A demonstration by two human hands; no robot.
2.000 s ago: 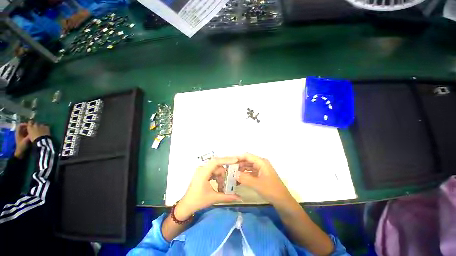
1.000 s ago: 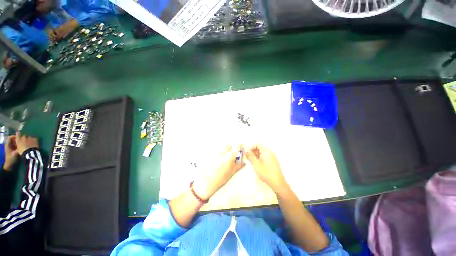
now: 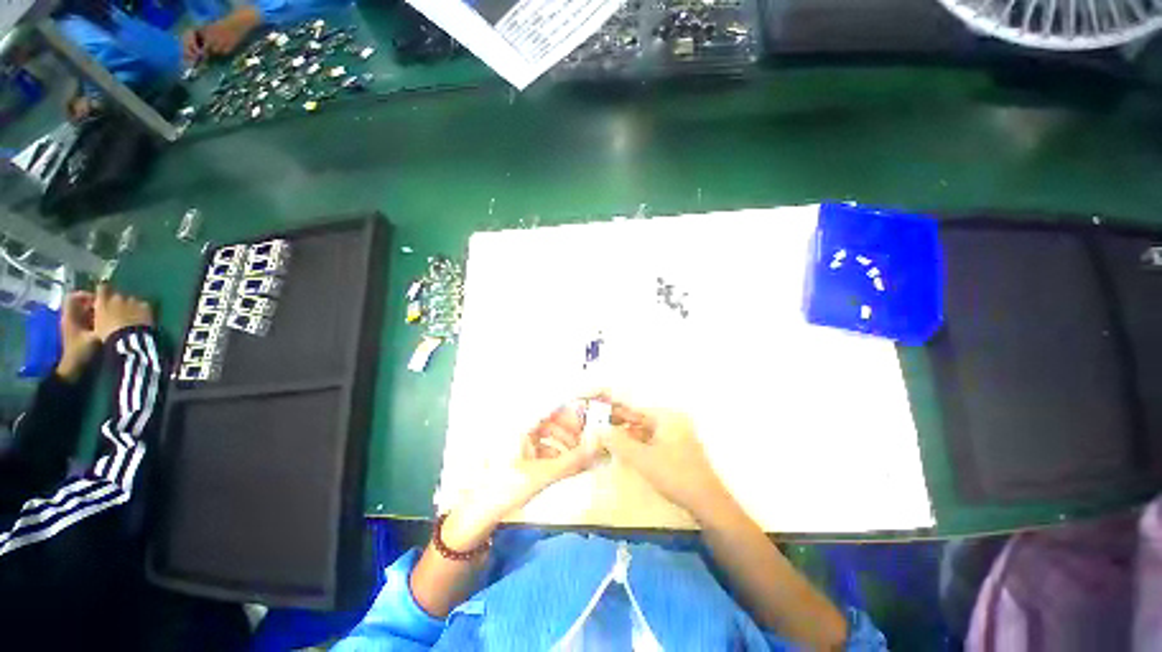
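Observation:
A small white device unit (image 3: 596, 413) is held upright between my two hands, low over the white work sheet (image 3: 765, 420). My left hand (image 3: 551, 446) wears a red bead bracelet and grips the unit from the left. My right hand (image 3: 656, 446) touches it from the right with thumb and fingers. My fingers hide part of the unit. A small dark part (image 3: 593, 350) lies on the sheet just beyond my hands. A small pile of dark parts (image 3: 673, 297) lies farther up the sheet.
A blue bin (image 3: 892, 306) with white bits stands at the sheet's right top corner. Black trays stand left (image 3: 255, 497), holding white-framed units (image 3: 210, 312), and right (image 3: 1032, 369). A loose pile of subassemblies (image 3: 436, 303) lies beside the sheet. A person's hands (image 3: 100, 312) are at far left.
The view has shifted and turned slightly. My hands are lower on the sheet than one second ago, with the white unit showing between them. A small dark part now shows beyond my hands.

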